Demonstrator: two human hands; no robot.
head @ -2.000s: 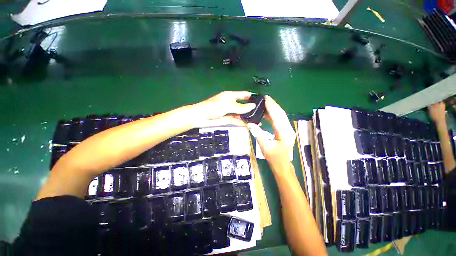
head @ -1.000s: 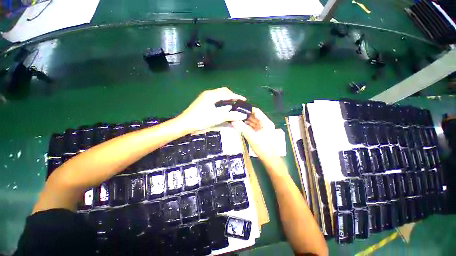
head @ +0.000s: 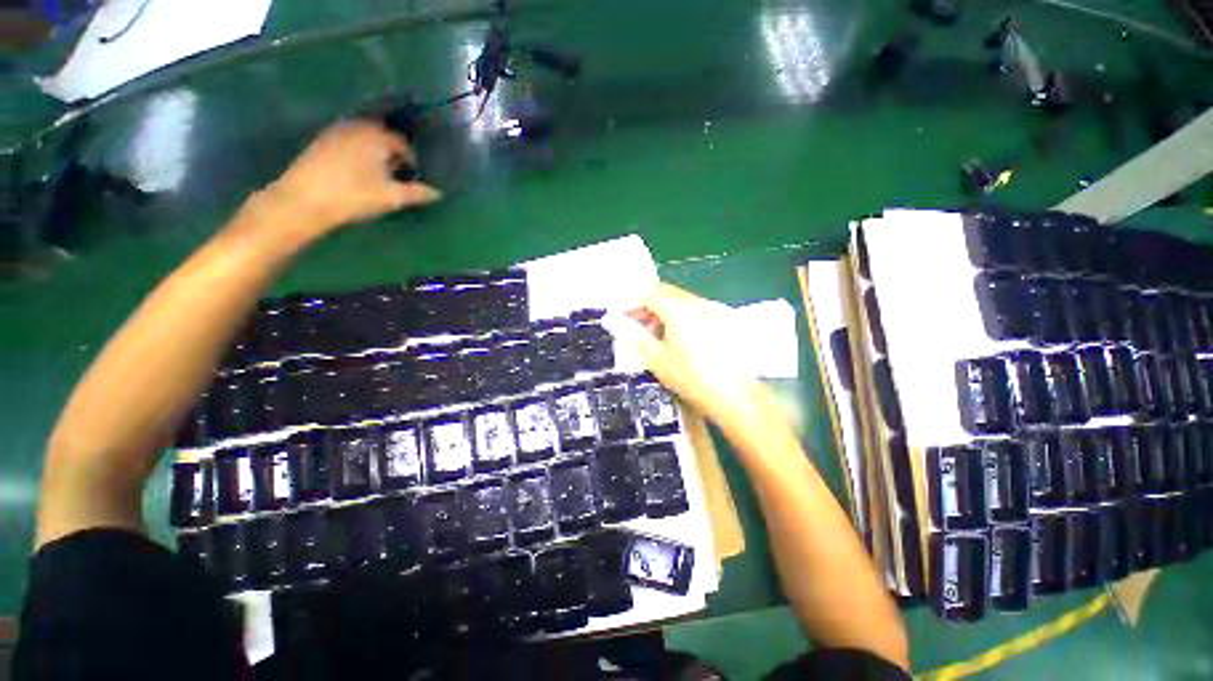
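Note:
Black housing shells (head: 531, 503) lie in close rows on a white sheet (head: 583, 277) in front of me, some with pale glare inside. One shell (head: 659, 563) lies tilted at the lower right corner. My left hand (head: 357, 176) is over the green surface, fingers curled beside a small black thing (head: 403, 169); blur hides whether it is gripped. A dark corded unit (head: 397, 112) shows partly behind the fingers. My right hand (head: 659, 339) is at the right end of the upper shell rows, fingers bent; I cannot tell whether they hold a shell.
A second stack of shells (head: 1051, 393) on sheets and tan boards stands at the right. A small white piece (head: 768, 338) lies between the stacks. Dark corded pieces (head: 492, 67) lie on the glossy green surface (head: 639, 160). A pale bar (head: 1151, 166) crosses at the upper right.
My hands have parted from the black piece they held together. My left hand moved up and left; my right hand moved down to the shell rows. The view has shifted.

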